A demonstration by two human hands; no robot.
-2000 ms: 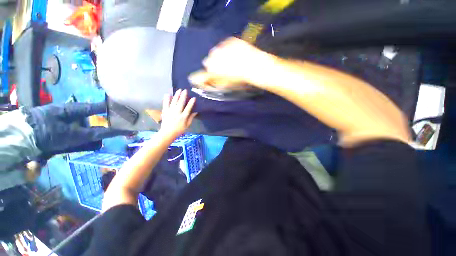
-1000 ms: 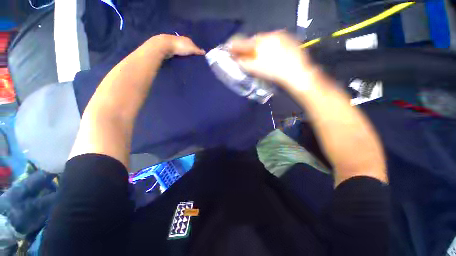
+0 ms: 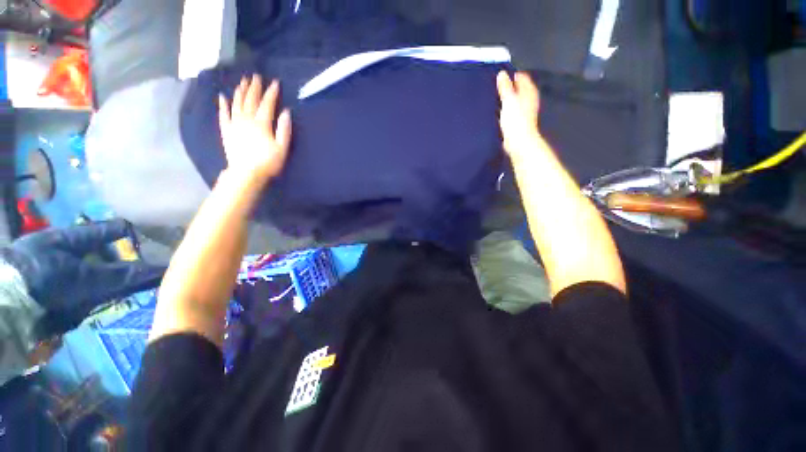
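Note:
A navy garment [image 3: 380, 132] lies over the grey padded pressing board [image 3: 133, 150]. A white strip [image 3: 406, 55] runs along its far edge. My left hand [image 3: 254, 131] lies flat on the garment's left part, fingers spread. My right hand [image 3: 519, 108] is at the garment's right edge near the strip's end, with thumb and fingers on the cloth. The steam iron [image 3: 645, 205], with a silver body and brown wooden handle, rests at the right, away from both hands.
The yellow hose [image 3: 769, 159] runs off right. A pale card [image 3: 695, 128] lies behind the iron. Blue crates [image 3: 314, 275] stand on the floor at lower left. A person's legs in jeans [image 3: 66, 252] are at the left. Two white strips lie on dark material behind.
My right hand has let go of the iron, which now rests at the right, and is at the garment's right edge. My left hand now lies flat. The white strip along the garment has come into view.

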